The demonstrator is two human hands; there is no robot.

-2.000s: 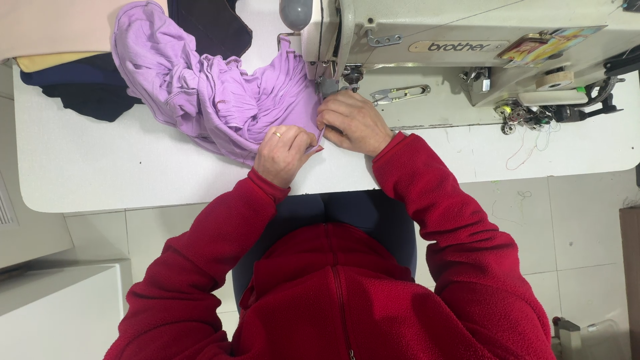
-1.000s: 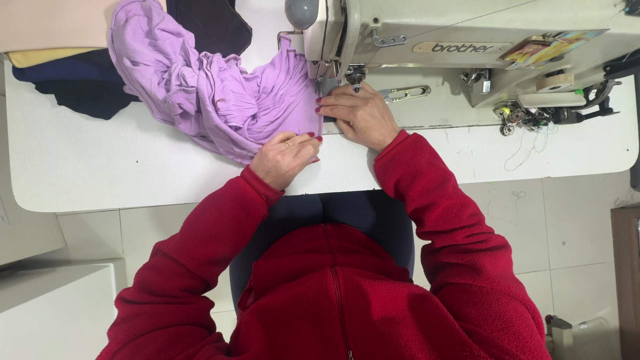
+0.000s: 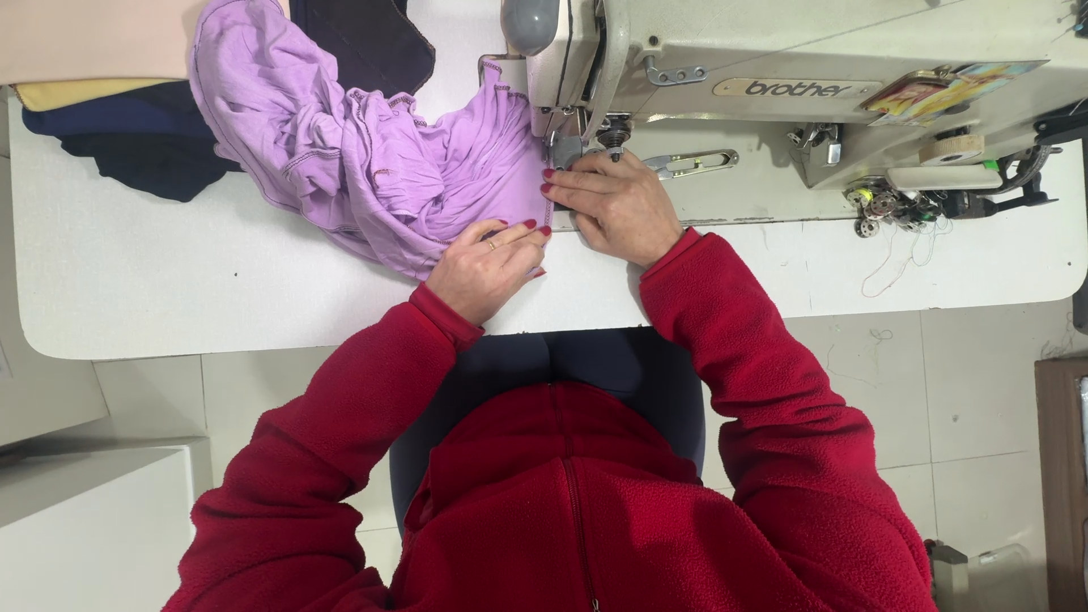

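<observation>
A bunched lilac knit fabric piece [image 3: 399,178] with dark serged seams lies on the white table, its right edge at the presser foot [image 3: 563,149] of a Brother sewing machine [image 3: 765,51]. My left hand [image 3: 489,268] grips the near corner of that edge, fingertips on the cloth and thumb partly hidden. Just right of the foot, my right hand [image 3: 625,204] rests on the machine bed, its red-nailed index and middle fingertips touching the fabric edge. Whether the right fingers pinch the cloth is not clear. The needle is hidden behind the machine head.
Thread snips [image 3: 693,163] lie on the bed right of my right hand. Several bobbins [image 3: 875,204] with loose threads sit farther right. Dark folded fabrics [image 3: 144,144] and a peach cloth [image 3: 93,42] lie at left. The table's front edge [image 3: 212,351] runs close to my body.
My right hand has spread from its closed pose at the fabric edge near my left hand, and its fingers now reach up beside the presser foot. The left hand stays at the near corner.
</observation>
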